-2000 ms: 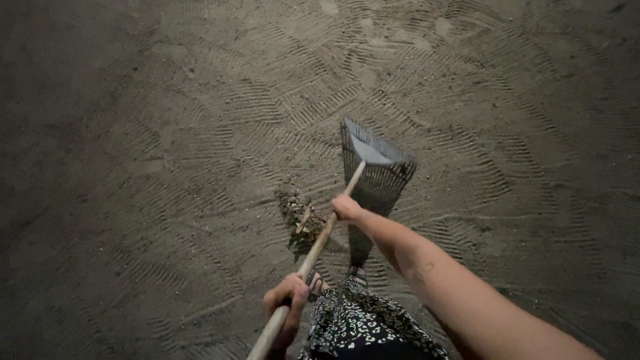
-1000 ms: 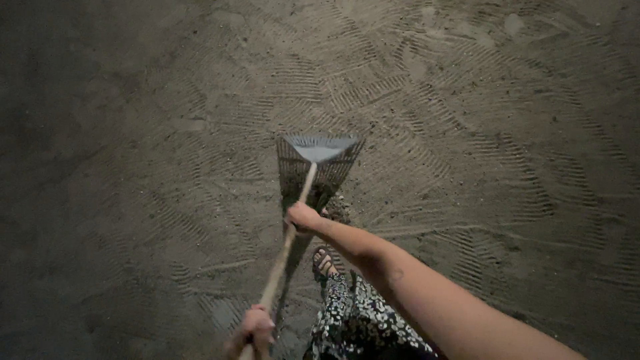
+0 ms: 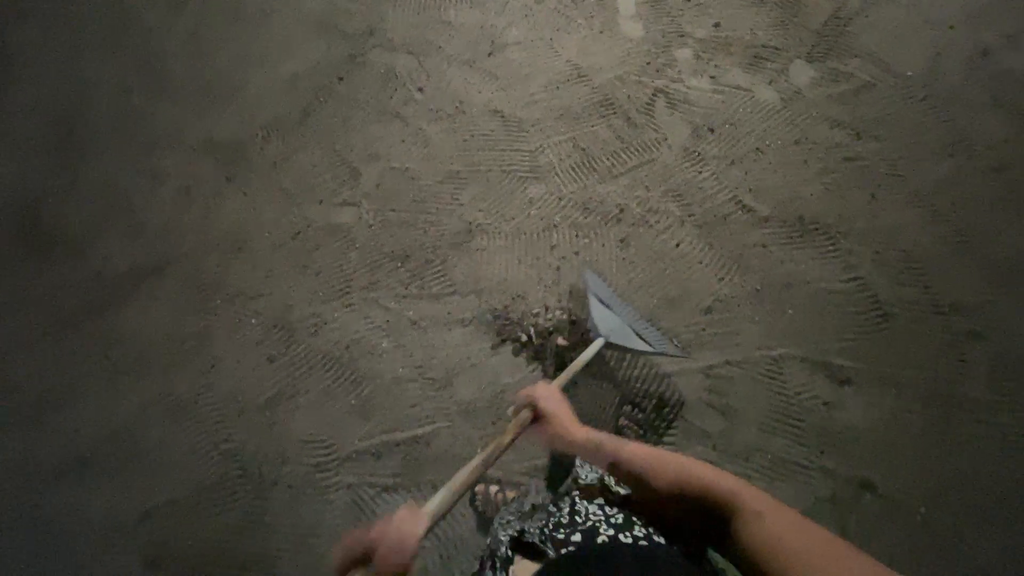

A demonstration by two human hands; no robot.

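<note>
Both my hands are closed around the wooden handle of a fan rake (image 3: 628,324), which runs from the lower left up to the grey rake head near the centre. My right hand (image 3: 548,412) grips the handle partway up, below the head. Lower down, at the bottom edge, my left hand (image 3: 384,544) holds the handle and is blurred. The rake head is tilted, its fan pointing up and right. A small heap of leaf debris (image 3: 540,332) lies on the ground just left of the head.
Dirt ground (image 3: 400,232) with crossing rake marks spreads all around. My sandalled foot (image 3: 496,496) and a black-and-white patterned garment (image 3: 596,516) show at the bottom. A dark shadow falls below the rake head. The left side is dim.
The rake head has turned from facing up the view to tilting rightward. The debris heap, largely out of sight one second ago, shows beside it. Both hands still hold the handle.
</note>
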